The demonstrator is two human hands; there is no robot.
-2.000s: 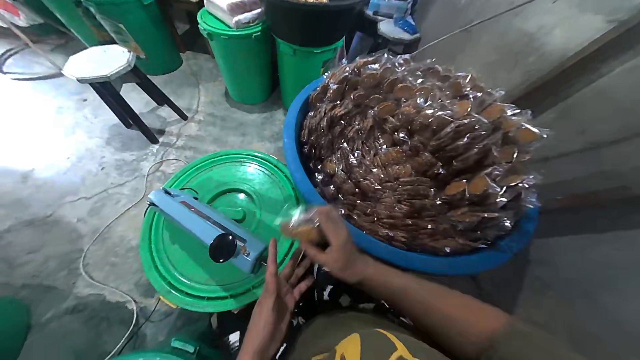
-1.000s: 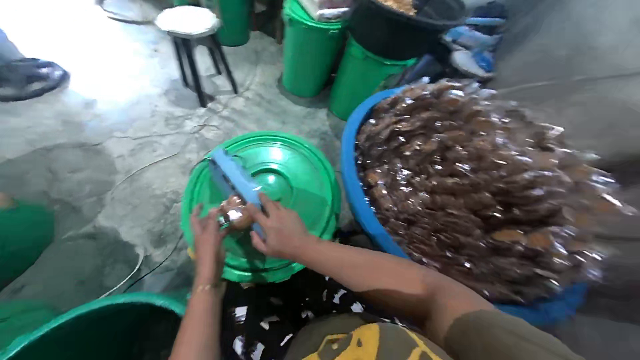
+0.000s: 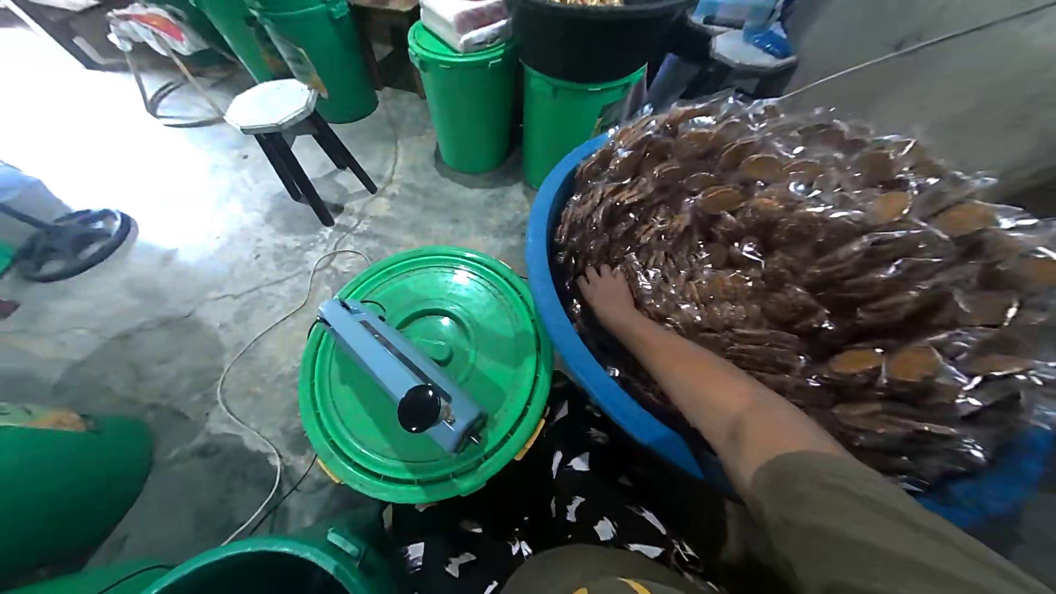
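Observation:
My right hand [image 3: 607, 295] reaches into a large blue plastic tub [image 3: 540, 223] at its left inner edge, against many clear plastic packets of flat brown discs [image 3: 742, 239]. Its fingertips are partly lost among the packets, so whether they grip one does not show. My left hand is out of view. Left of the tub, a blue impulse sealer [image 3: 388, 363] with a black knob lies across the round green lid [image 3: 495, 338] of a bucket, with nothing in it that I can see.
An open green bucket [image 3: 239, 561] stands at the lower edge, with another green container [image 3: 74, 478] to its left. A white-topped stool [image 3: 272, 106] and lidded green buckets [image 3: 466, 107] stand farther back. A pale cable [image 3: 227, 388] curves over the concrete floor.
My right hand has moved from the sealer into the blue tub. My left hand, at the sealer one second ago, has left the view. The view has shifted.

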